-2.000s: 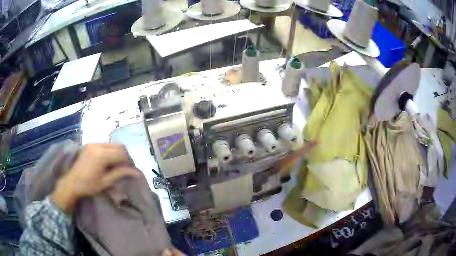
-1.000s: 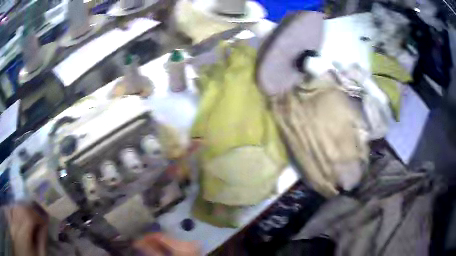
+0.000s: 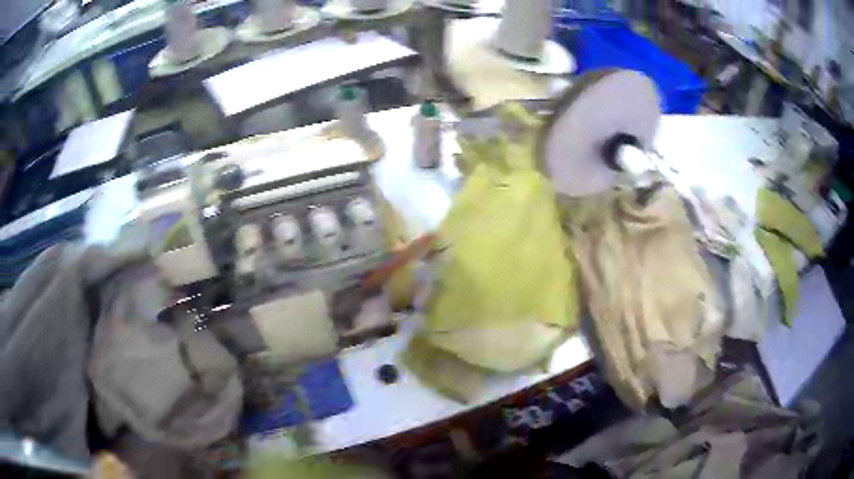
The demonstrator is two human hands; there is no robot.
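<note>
The grey-taupe garment panel [image 3: 164, 374] lies bunched at the left, in front of the overlock machine [image 3: 309, 224]. A patch of sleeve and a small bit of skin, apparently my left hand [image 3: 110, 465], show at the bottom left edge. They are cut off and blurred, so its grip cannot be told. My right hand cannot be made out. A blurred olive-green cloth piece [image 3: 309, 465] shows at the bottom edge below the blue patch. The pile of olive-green cut pieces [image 3: 506, 253] hangs right of the machine.
A beige-khaki bundle [image 3: 651, 290] hangs beside the olive pile, below a round grey disc [image 3: 599, 131]. Grey-brown cloth [image 3: 712, 435] lies at the bottom right. Thread cones [image 3: 428, 136] stand behind the machine. A reddish-brown strip [image 3: 398, 262] sticks out right of the dials.
The view swung right, then partly back left. The hand on the grey panel has dropped to the bottom edge. The other hand has left view, and olive-green cloth now shows at the bottom.
</note>
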